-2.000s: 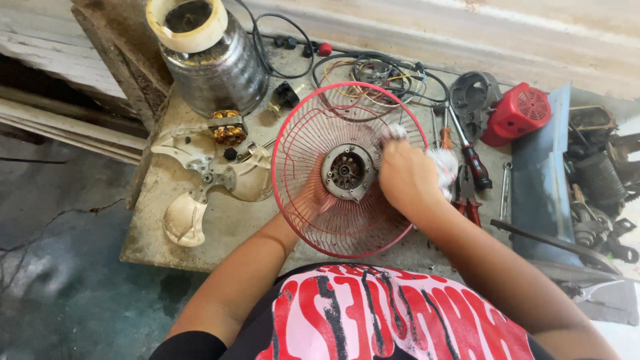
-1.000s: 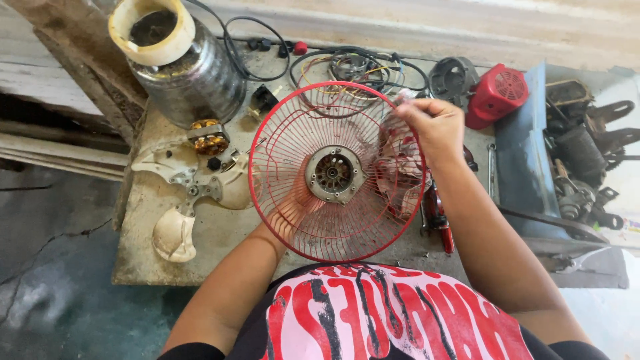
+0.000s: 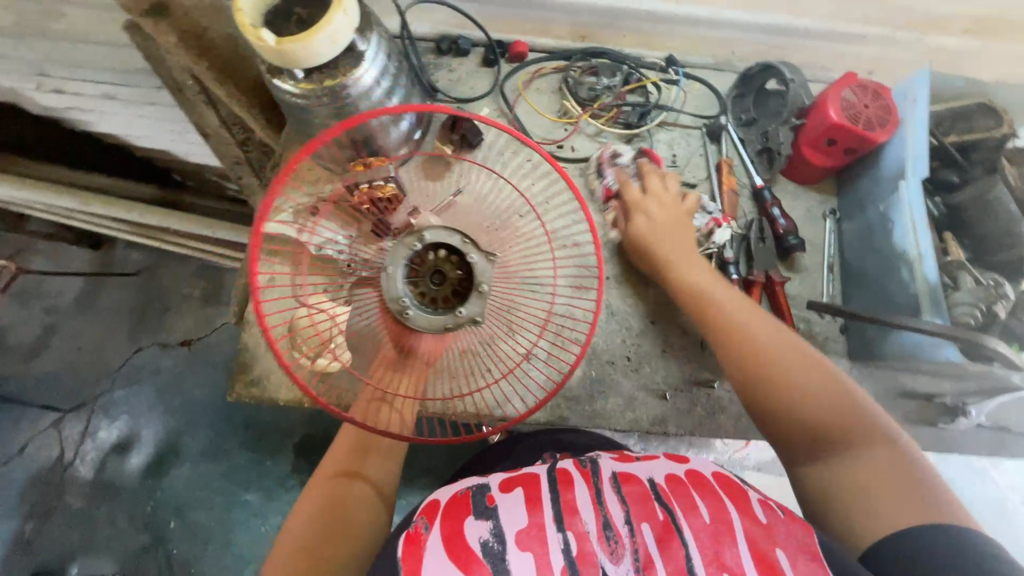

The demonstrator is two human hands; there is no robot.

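A red wire fan guard (image 3: 552, 272) with a round metal motor housing (image 3: 438, 278) at its centre is held up over the left part of the bench. My left hand (image 3: 412, 340) is beneath the guard, seen through its wires, and supports it behind the housing; the fingers are mostly hidden. At the right, my right hand (image 3: 656, 220) rests on a crumpled red and white cloth (image 3: 612, 172) on the bench, fingers spread over it. Whether the fingers grip the cloth is not plain. Through the wires show a copper-wound stator (image 3: 376, 192) and pale fan blades (image 3: 320, 336).
A screwdriver (image 3: 772, 208), red-handled pliers (image 3: 768, 276) and a wrench (image 3: 830, 252) lie right of my right hand. Behind are coiled wires (image 3: 616, 96), a grey motor cover (image 3: 764, 112), a red housing (image 3: 848, 124) and a large metal container (image 3: 344, 88). A blue bin (image 3: 888, 216) holds parts.
The guard has moved left, now over the stator and fan blades. My right hand has gone from the guard's right rim to the bench with the cloth.
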